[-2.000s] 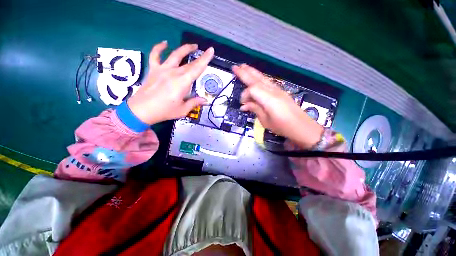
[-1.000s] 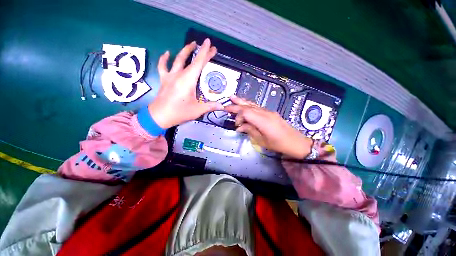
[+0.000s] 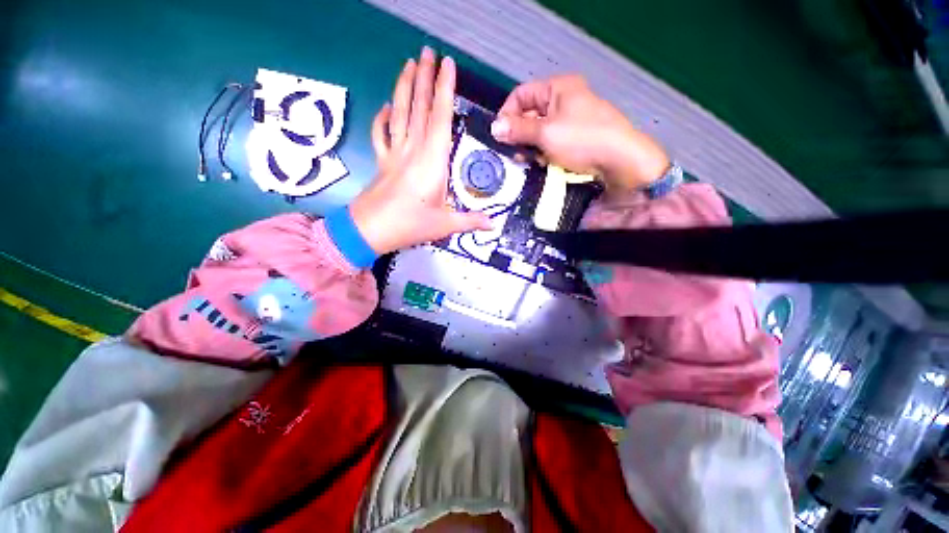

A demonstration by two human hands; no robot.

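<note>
The open laptop base (image 3: 489, 297) lies in front of me, silvery in its lower half with circuitry above. A cooling fan (image 3: 484, 173) with a round dark rotor sits at its upper left. My left hand (image 3: 416, 167) lies along the fan's left side, thumb stretched below the fan, holding nothing that I can see. My right hand (image 3: 567, 125) is at the fan's upper right edge, thumb and forefinger pinched together; whether something tiny is between them cannot be told. A pale yellow strip (image 3: 552, 200) shows below my right hand. My right forearm hides the base's right part.
Spare fans (image 3: 299, 135) with thin black leads lie on the green bench at the left. A blurred black band (image 3: 770, 248) crosses from the right edge over my right sleeve. A pale ring (image 3: 775, 312) is partly hidden by the sleeve. Clear plastic trays (image 3: 848, 364) stand far right.
My right hand has moved up from the fan's lower right to its upper right edge. My left hand's fingers have straightened and closed together. The view has shifted, and the black band looks thicker.
</note>
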